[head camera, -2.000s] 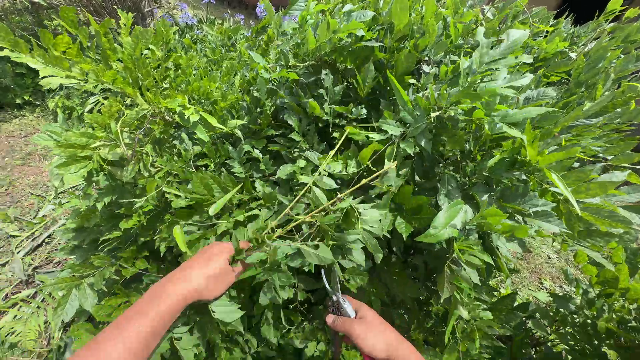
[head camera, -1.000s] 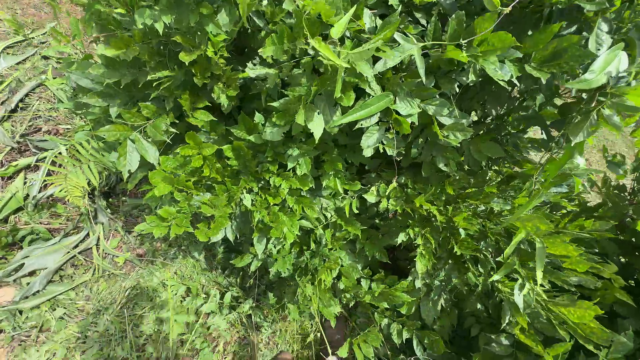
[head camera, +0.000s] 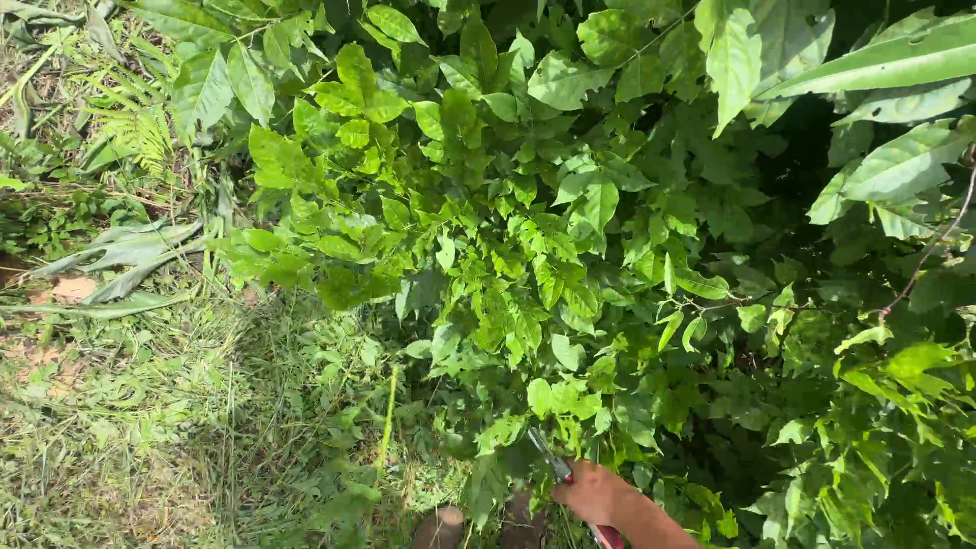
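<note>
My right hand (head camera: 602, 492) is low in the view, right of centre, closed around red-handled pruning shears (head camera: 550, 456). Their metal blades point up and left into the lower leaves of a dense green shrub (head camera: 496, 252). Leaves partly cover the tips, so whether the blades are apart is unclear. A pale green cut-looking stem (head camera: 388, 419) stands out left of the shears, with blurred leaves below it. My left hand is out of view.
Two shoe tips (head camera: 440, 528) show at the bottom edge. Grass and cuttings (head camera: 152, 427) cover the ground at left, with large wilted leaves (head camera: 137, 252) and a fern frond (head camera: 141, 114). A thin bare twig (head camera: 934, 240) arches at the right.
The view has tilted down toward the ground and shrub base. Two seconds ago both hands were visible, the left at long cut stems; now only my right hand shows, with the shears.
</note>
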